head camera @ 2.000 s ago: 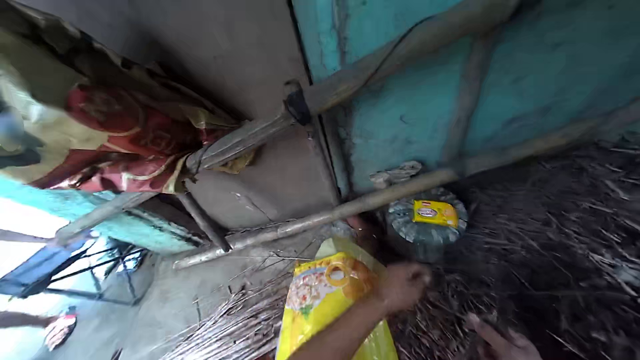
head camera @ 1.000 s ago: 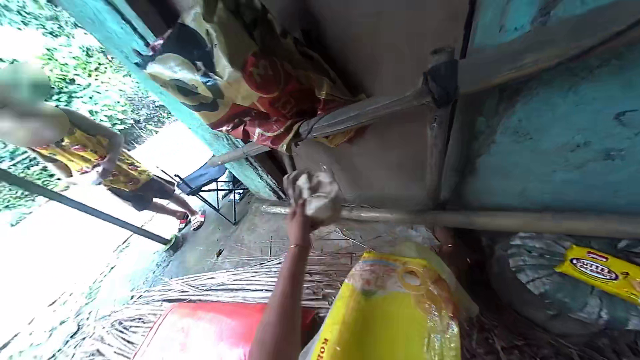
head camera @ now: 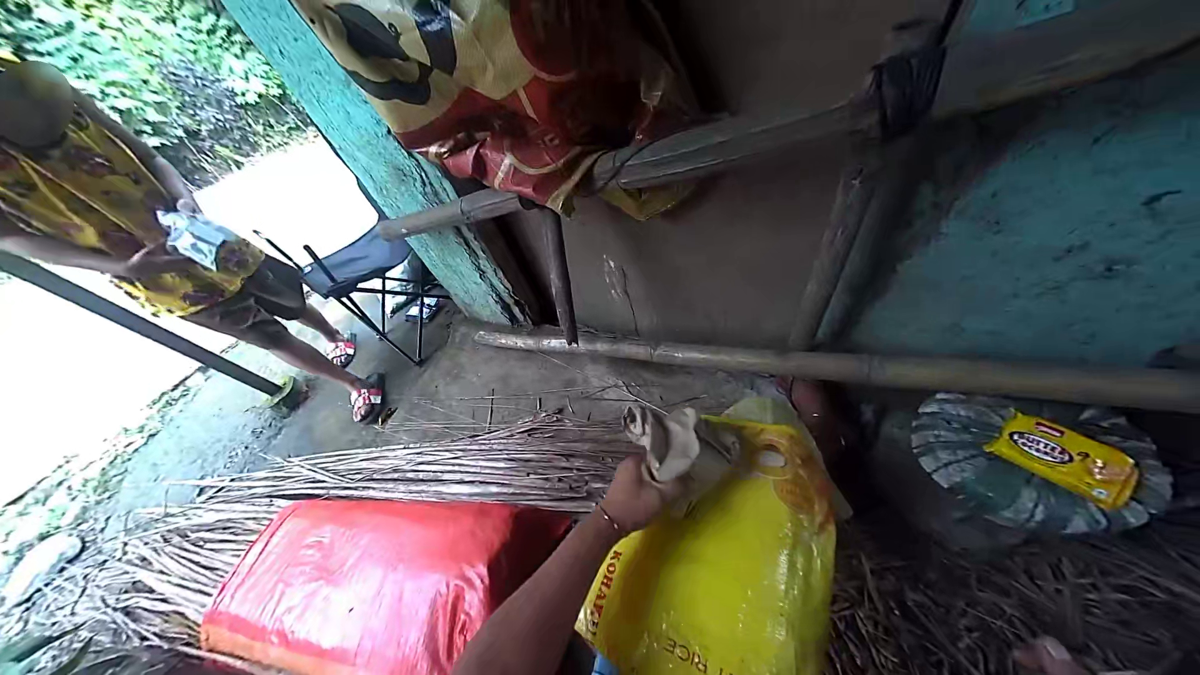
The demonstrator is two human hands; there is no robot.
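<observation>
My left hand (head camera: 637,495) is closed around a crumpled beige cloth or paper (head camera: 673,445), held over the upper left edge of a yellow plastic rice sack (head camera: 741,562). Only a blurred part of my right hand (head camera: 1048,656) shows at the bottom right edge; what it holds, if anything, is hidden. To the right, a yellow biscuit packet (head camera: 1067,459) lies on a round, ribbed green pumpkin (head camera: 966,478). A shiny red package (head camera: 366,581) rests on dry sticks left of my forearm.
Bundled dry sticks (head camera: 441,469) cover the floor. A bamboo pole (head camera: 844,367) runs low along the wall, with a printed sack (head camera: 553,94) over an upper rail. At left, a person (head camera: 103,206) stands holding a pale packet (head camera: 195,239), near a folding chair (head camera: 361,267).
Two seconds ago my left hand was empty near the pumpkin; a second ago it held the crumpled thing raised before the wall. It has since come down to the yellow sack. The view has swung left.
</observation>
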